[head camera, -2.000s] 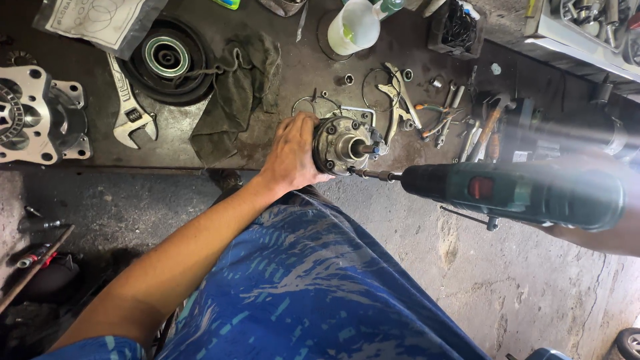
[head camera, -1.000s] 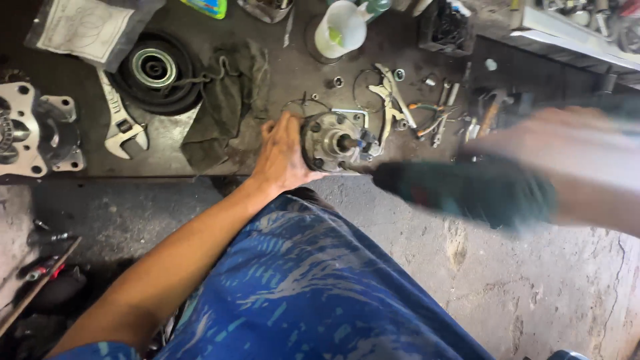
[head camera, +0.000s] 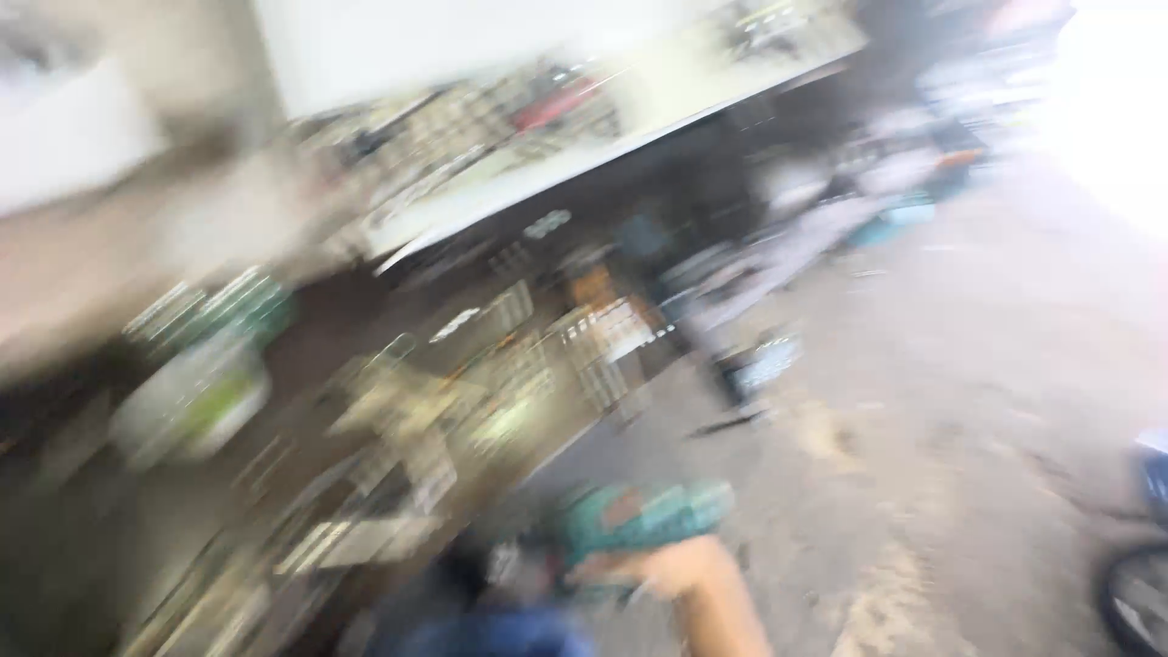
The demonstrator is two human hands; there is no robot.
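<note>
Strong blur covers the whole head view. At the bottom, right of centre, my right hand (head camera: pixel 662 568) is around the handle area of a green power tool (head camera: pixel 639 518), whose front end is lost in the blur near the workbench edge. My left hand does not show in this frame. The metal part with the central shaft cannot be made out. Smeared hand tools (head camera: pixel 511 392) and a whitish cup (head camera: pixel 196 401) with something green in it lie on the dark workbench (head camera: pixel 319 319).
A pale shelf (head camera: pixel 657 119) carrying small parts and a red item (head camera: pixel 557 102) runs above the bench. Concrete floor (head camera: pixel 958 411) spreads to the right, with a wheel (head camera: pixel 1141 593) at the lower right edge. Blurred objects stand along the far end.
The view has swung far up and to the right. My left hand, on the round metal part in the earlier frames, is out of view. The green power tool is still in my right hand.
</note>
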